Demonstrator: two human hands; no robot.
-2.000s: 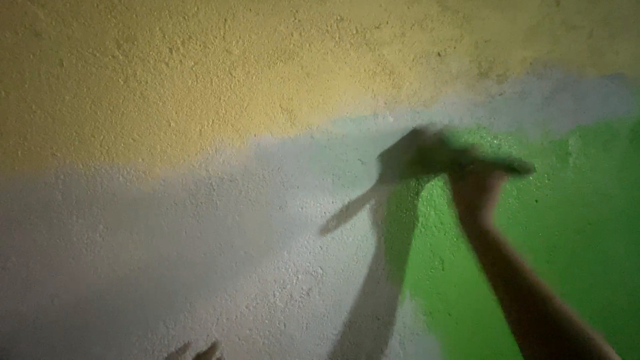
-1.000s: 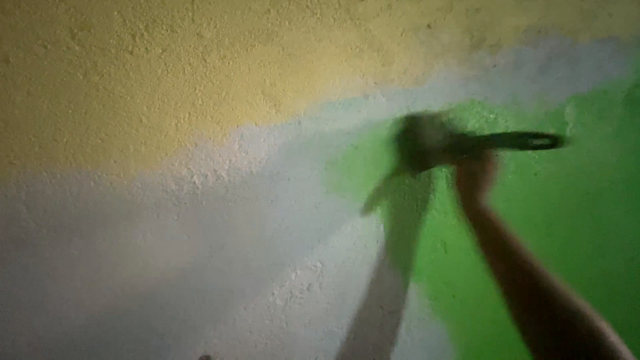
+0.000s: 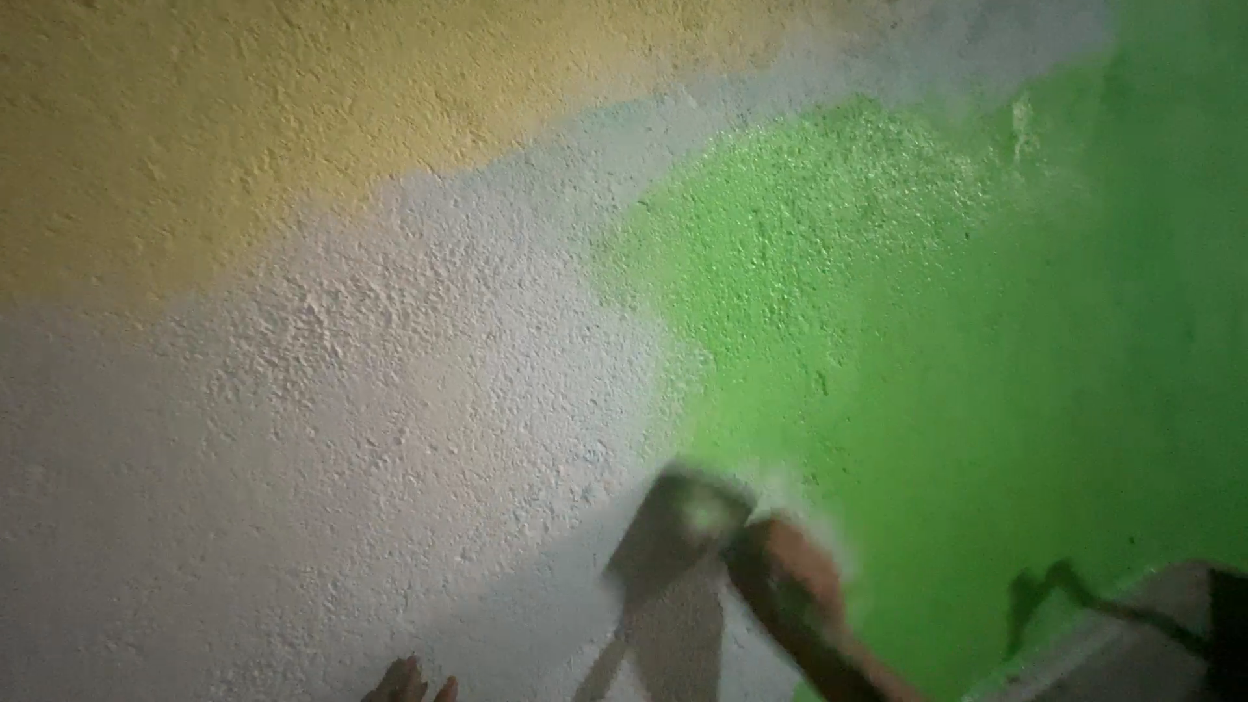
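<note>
My right hand (image 3: pixel 795 565) grips the dark handle of a wide paintbrush (image 3: pixel 707 492), blurred by motion, its head up and to the left of the fingers, over the lower edge of the green paint. A shadow falls on the wall below and left of the brush. My left hand (image 3: pixel 409 681) shows only as fingertips at the bottom edge, left of centre; whether it holds anything is hidden. The rough wall (image 3: pixel 468 370) is yellow at the top left, whitish grey across the middle and lower left, and green at the right, with a wet sheen on the upper green.
At the bottom right corner stands a pale, grey-white object (image 3: pixel 1150 634) with a green-tinged rim and a dark part at its right side; a thin curved dark shape lies across it. What it is cannot be told.
My right hand has moved down with the brush from the upper green area. Green now covers more of the wall at the patch's upper left edge. The pale object has come into view.
</note>
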